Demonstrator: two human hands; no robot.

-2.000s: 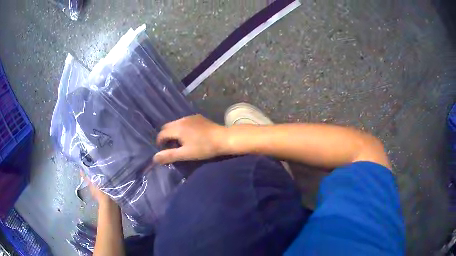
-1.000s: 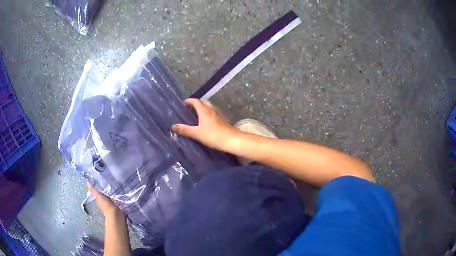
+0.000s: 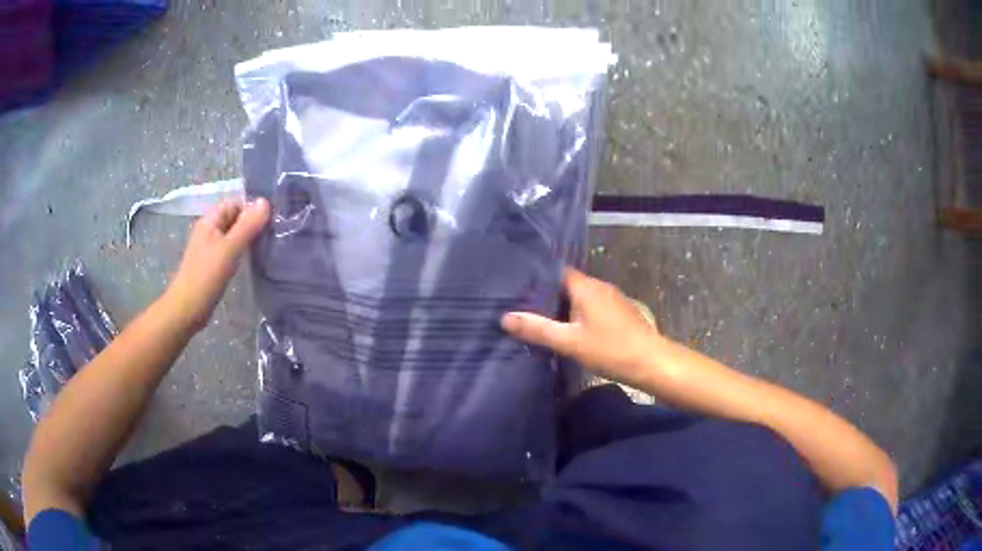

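A stack of bagged garments (image 3: pixel 409 269) lies upright in front of me, clear glossy film over dark purple-grey cloth, pale open ends at the top. A tying strip (image 3: pixel 711 212), dark purple with a white edge, runs out from under the stack on the right; a white end shows on the left. My left hand (image 3: pixel 221 248) pinches the stack's left edge near the strip. My right hand (image 3: pixel 592 323) holds the right edge, thumb on top of the film, fingers at the side and partly hidden.
Other bagged packs (image 3: pixel 67 323) lie on the floor at the left. A blue crate (image 3: pixel 102 32) with dark purple cloth is at the top left. Brown wooden rungs (image 3: pixel 958 221) stand at the right edge. A blue lattice crate (image 3: pixel 948 511) shows at the lower right. My knees are below the stack.
The view has turned and the stack now appears squared and upright, no longer slanted and fanned. Both hands now hold its opposite sides. The strip now shows on both sides.
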